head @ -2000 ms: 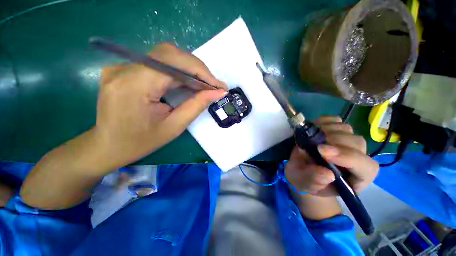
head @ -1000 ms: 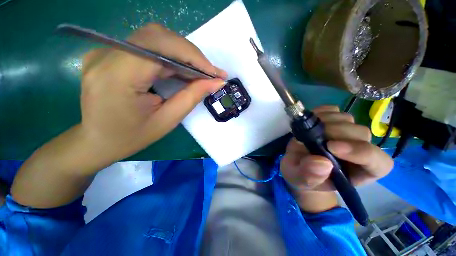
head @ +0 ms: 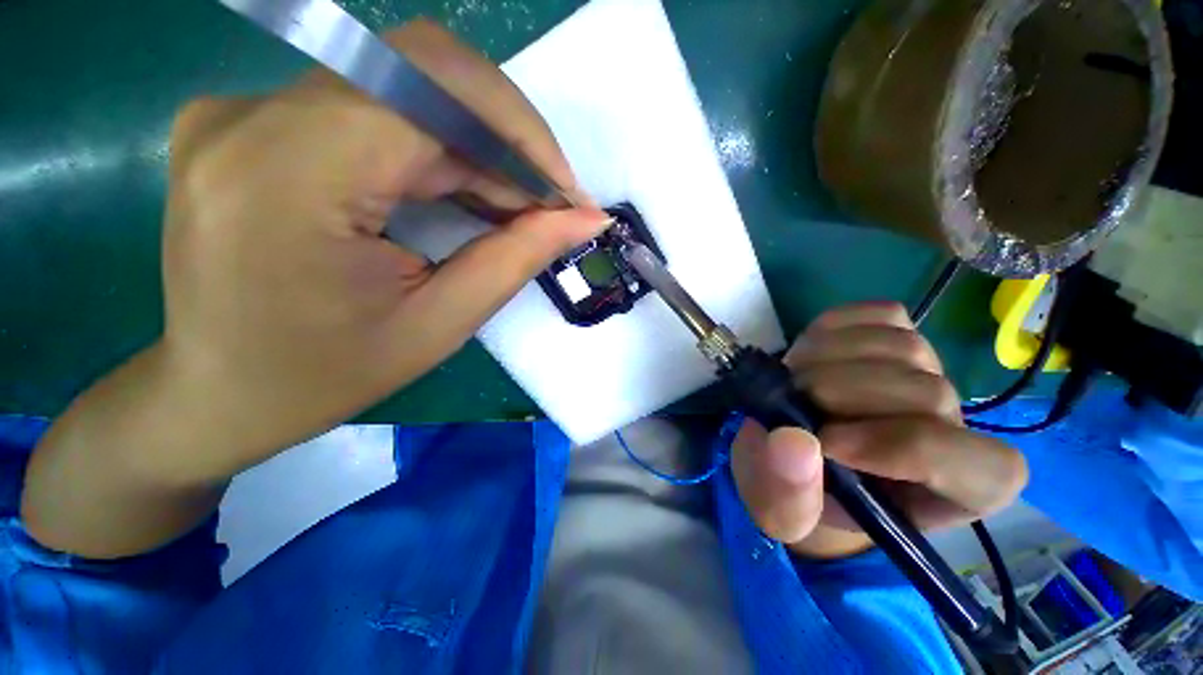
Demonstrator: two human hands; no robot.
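Observation:
A black rounded housing with a circuit board (head: 590, 274) lies on a white pad (head: 633, 119) on the green mat. My left hand (head: 330, 237) holds flat silver tweezers (head: 396, 92); its thumb and fingertip are at the housing's upper edge, where the tweezers' point is hidden. My right hand (head: 877, 429) holds the black handle of a soldering iron (head: 673, 297). The iron's tip is over the upper right part of the board, close to my left fingertips. Whether it touches the board I cannot tell.
A brown round pot (head: 897, 119) with silvery residue stands at the upper right. A yellow tray (head: 1022, 323) with bulky black parts (head: 1121, 346) is right of it. The iron's black cord hangs below its handle. A thin blue cord (head: 660, 472) loops at the mat's front edge.
The iron has moved down and left from above the pad onto the housing. The tweezers have turned so their broad flat side shows. My left hand stays at the housing.

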